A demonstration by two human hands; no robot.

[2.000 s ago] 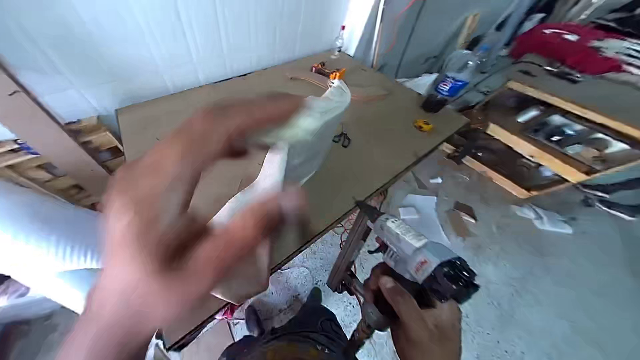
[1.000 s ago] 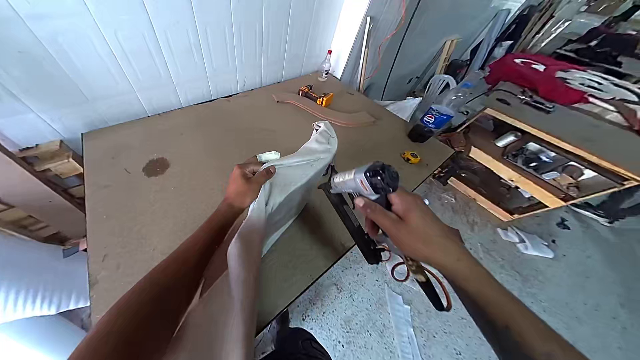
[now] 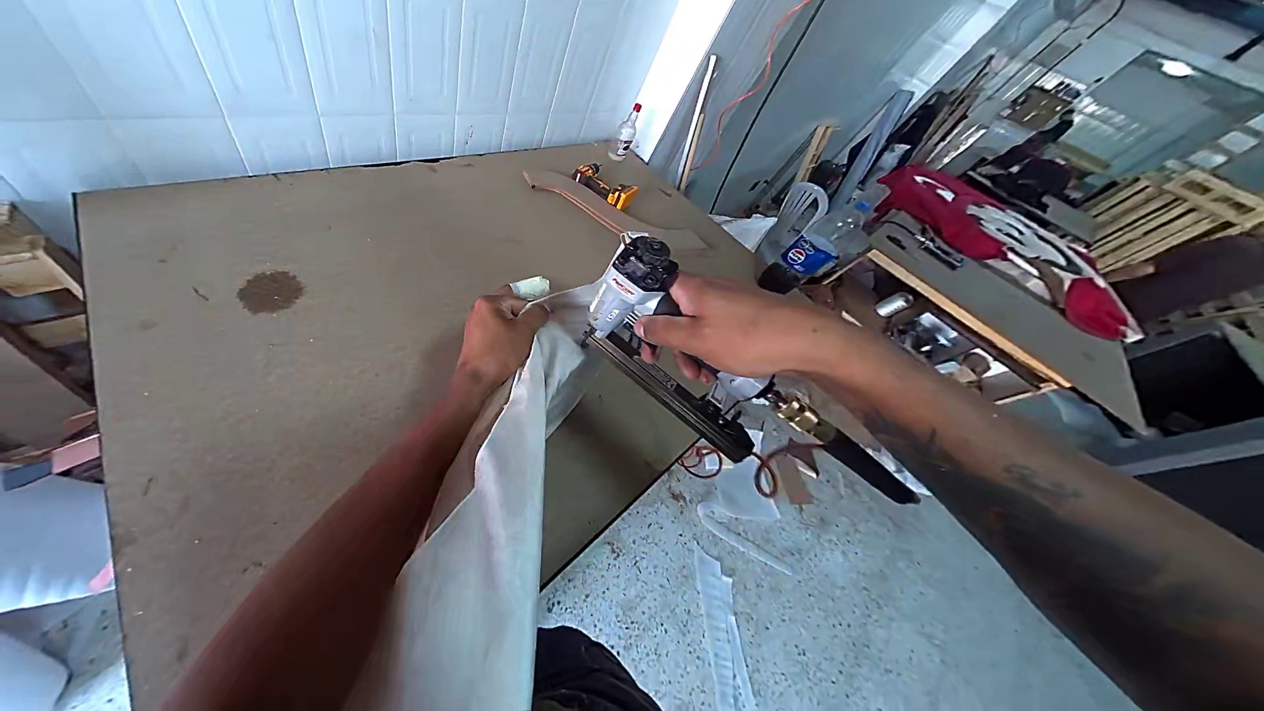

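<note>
My left hand (image 3: 501, 339) grips the edge of a pale fabric cover (image 3: 504, 513), which drapes over a long piece toward my body. A small pale green-white item (image 3: 530, 287) shows at that hand's fingertips. My right hand (image 3: 711, 331) is closed around the handle of a pneumatic staple gun (image 3: 620, 291). The gun's nose meets the fabric just right of my left fingers, and its long magazine slants down to the right. A brass air fitting (image 3: 798, 415) joins the handle's lower end. What lies under the fabric is mostly hidden.
Behind the work, a cordless drill (image 3: 604, 188) and a small bottle (image 3: 625, 133) stand on the brown table (image 3: 346, 395). A large plastic bottle (image 3: 815, 249) is beyond the right edge. Further right is a wood-framed bench (image 3: 1027, 316) with red fabric (image 3: 987, 237). Scraps (image 3: 726, 622) lie on the floor.
My left hand, blurred and raised at first, came down onto the fabric. The staple gun in my right hand has moved from beside the table up to the fabric near my left fingers.
</note>
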